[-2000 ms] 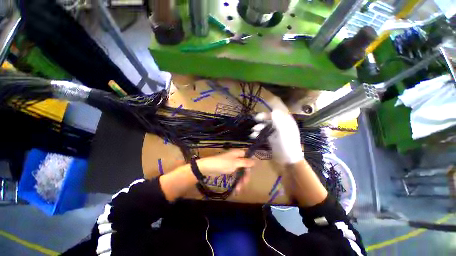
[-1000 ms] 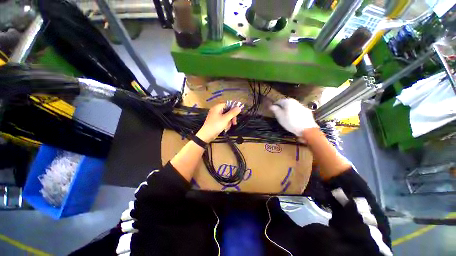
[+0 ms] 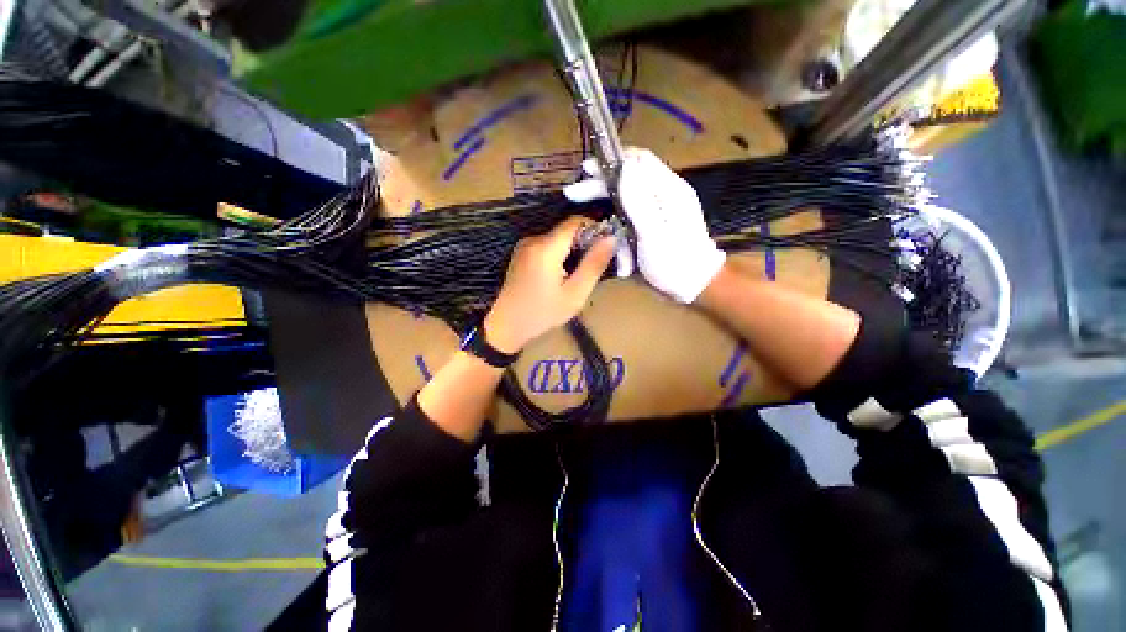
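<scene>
My left hand (image 3: 540, 286), bare with a dark wristband, is closed on a small cluster of cable ends near the middle of the table. The black cables from it hang in a loop (image 3: 598, 393) over the cardboard cover (image 3: 692, 352). My right hand (image 3: 667, 228), in a white glove, holds the lower end of a narrow silver metal bar (image 3: 590, 105) that points away from me. The bar's lower end is beside the cable ends; whether they touch is unclear. The thick bundle of black cables (image 3: 790, 195) lies under and behind both hands, with white tips (image 3: 908, 173) at the right.
The green platen (image 3: 408, 62) edge is at the top. A steel column (image 3: 908, 62) stands at upper right. A white bucket (image 3: 992, 284) with black pieces is at right, a blue bin (image 3: 303, 473) with white pieces at lower left. A pale wrap (image 3: 146, 264) binds the cables at left.
My gloved right hand has taken hold of the metal bar and come in beside my left hand. My left hand still holds the cable ends. The camera view has shifted closer over the table.
</scene>
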